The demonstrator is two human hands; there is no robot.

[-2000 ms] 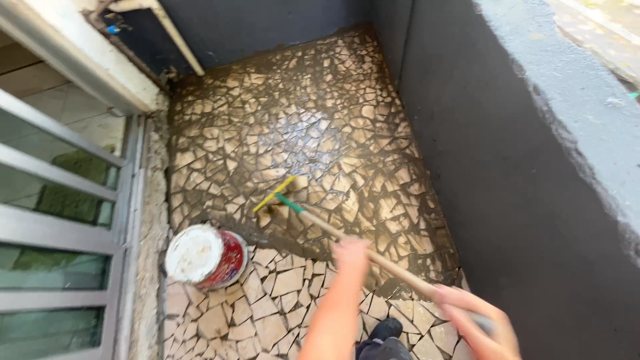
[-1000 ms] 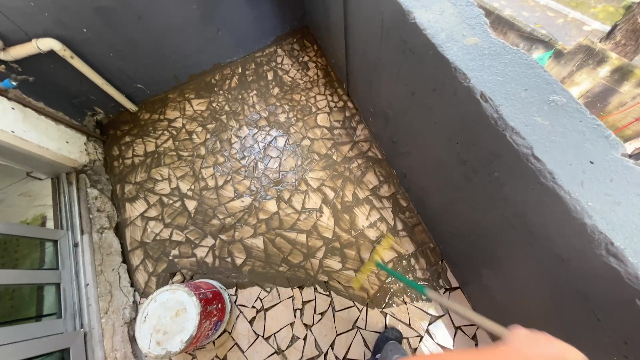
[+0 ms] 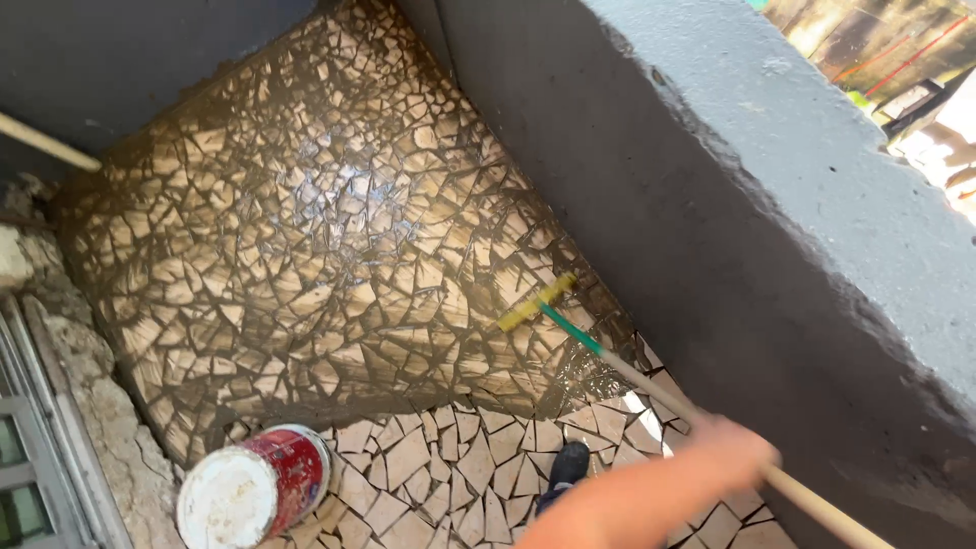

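Observation:
My left hand is closed around the wooden handle of a floor squeegee, its forearm reaching in from the bottom edge. At the far end of the handle, past a green socket, the blurred yellow squeegee head rests on the broken-tile mosaic floor, near the right wall. Wet brown grout covers the tiles around it. Nearer me, the tiles are pale with dark gaps between them, and a wet puddle of grout lies under the handle. My right hand is out of view.
A red and white bucket with a stained white lid stands at lower left, beside a rough broken sill and a metal-framed window or door. A dark wall with a pale ledge runs along the right. A dark shoe is on the pale tiles.
The squeegee head has moved right across the floor since two seconds ago, and lies farther from the pale tiles than one second ago. My right hand has left the view, which has shifted.

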